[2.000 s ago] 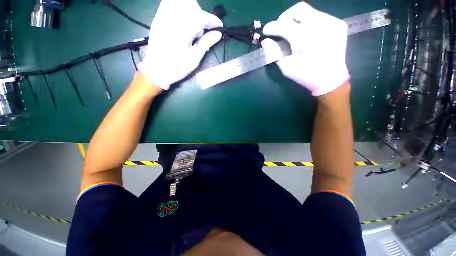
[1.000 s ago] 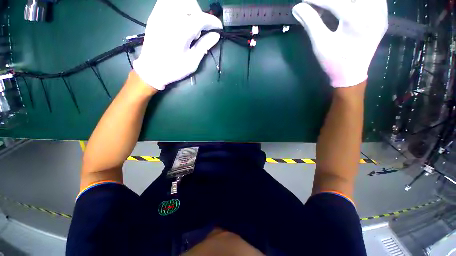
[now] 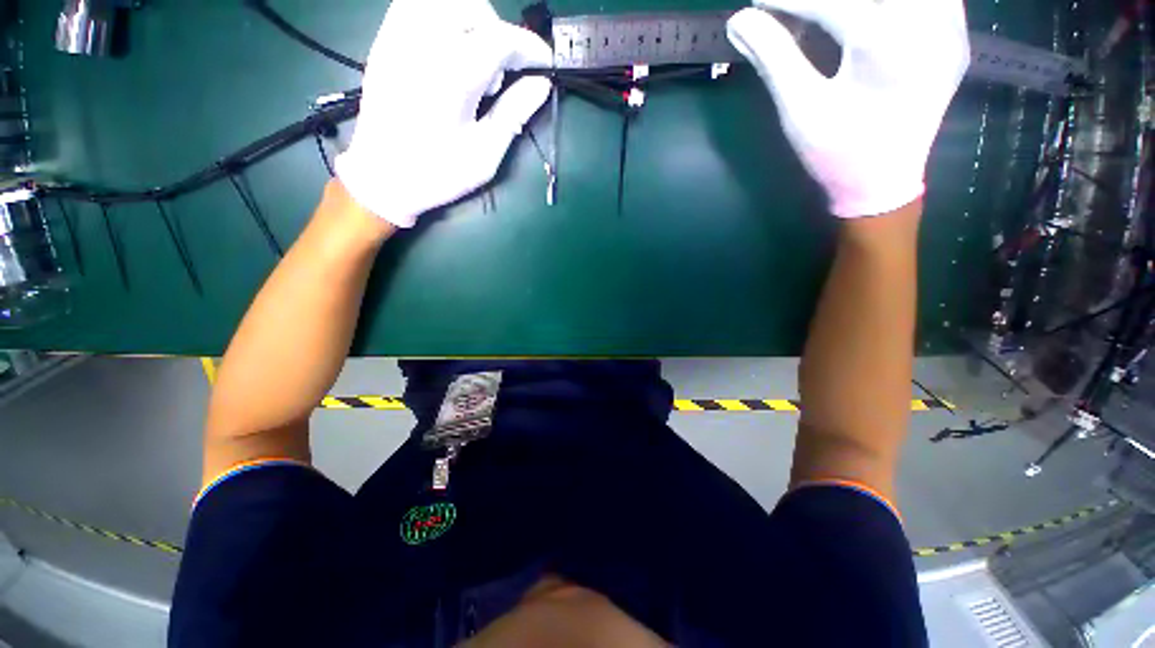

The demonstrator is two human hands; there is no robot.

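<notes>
My left hand (image 3: pixel 437 114), in a white knit glove, grips the black wire harness (image 3: pixel 272 147) between thumb and fingers. Several thin black cable tie tails hang from the harness to the left and right of it. Small white connectors (image 3: pixel 636 98) end the branches right of my left hand. The steel ruler (image 3: pixel 646 39) lies along and just above these branches, its left end by my left fingertips. My right hand (image 3: pixel 874 101), gloved and cut off by the top edge, is at the ruler, thumb and fingers apart; its fingertips' contact is hard to see.
The green bench mat (image 3: pixel 608 291) ends at a front edge before my body. A silver cylindrical part (image 3: pixel 84 31) is at the top left. Clear plastic with silver parts (image 3: pixel 18 241) is at the left edge. Tangled black and red harnesses (image 3: pixel 1032 234) in clear plastic are at the right.
The ruler has moved from a slant below the connectors to nearly level above them. My right hand has moved right and up. My left hand keeps its hold on the harness.
</notes>
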